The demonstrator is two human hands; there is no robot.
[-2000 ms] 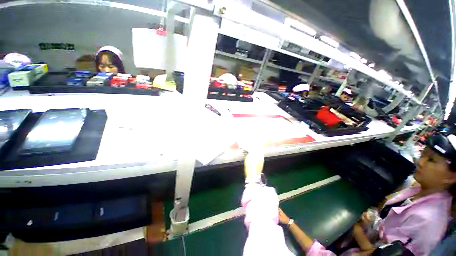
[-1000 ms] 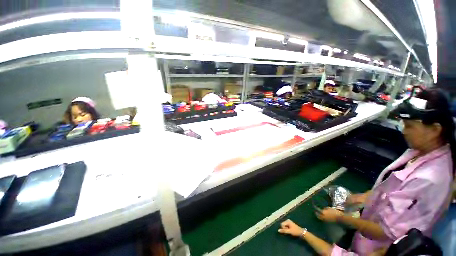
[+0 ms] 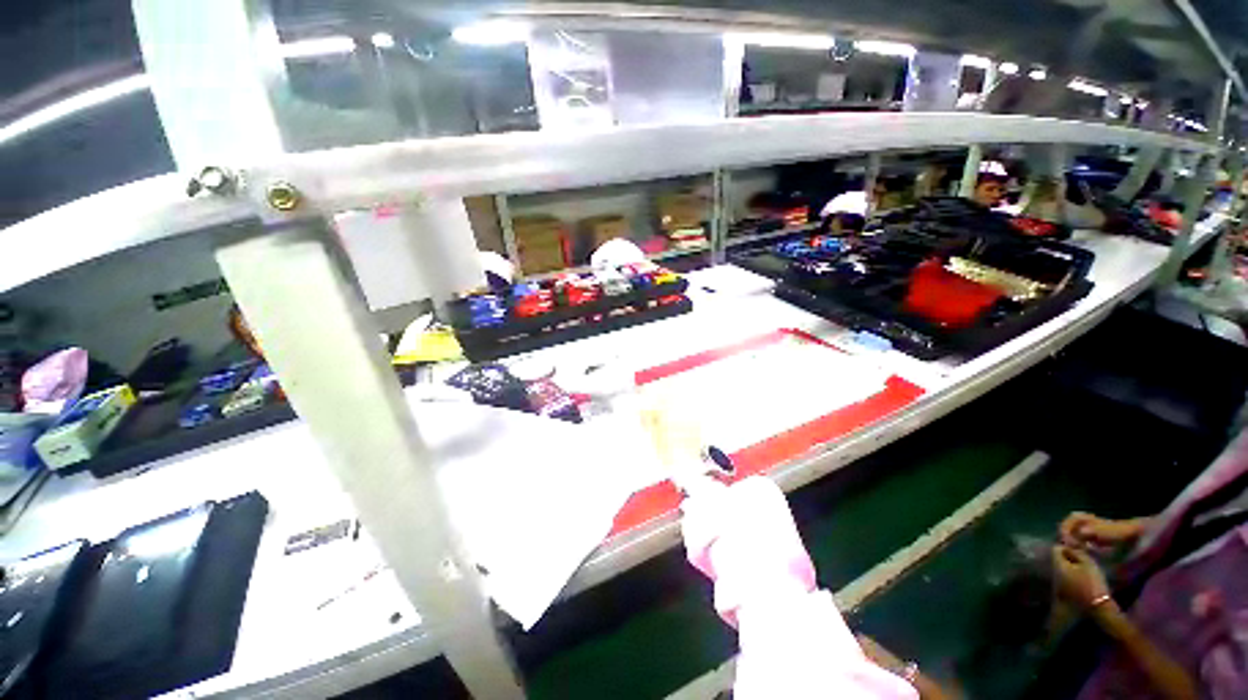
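A large white sheet (image 3: 527,499) lies on the white upper shelf, and one corner hangs over its front edge. My right hand (image 3: 671,435), in a pink sleeve with a dark watch, reaches to the sheet's right side by the red tape strips (image 3: 835,427). The hand is washed out by glare; I cannot tell whether its fingers grip the sheet. My left hand is not in view. A black tray (image 3: 226,588) with shiny dark tablet-like devices (image 3: 144,568) sits at the shelf's left.
A pale post (image 3: 342,410) stands in front of the shelf. Black trays with red and blue items (image 3: 568,308) stand behind, and a larger black tray (image 3: 958,294) is at right. Another person's hands (image 3: 1088,547) are over the green belt (image 3: 890,513) at right.
My right hand, at the shelf two seconds ago and out of view one second ago, is back at the sheet. The view has turned and moved closer to the shelf.
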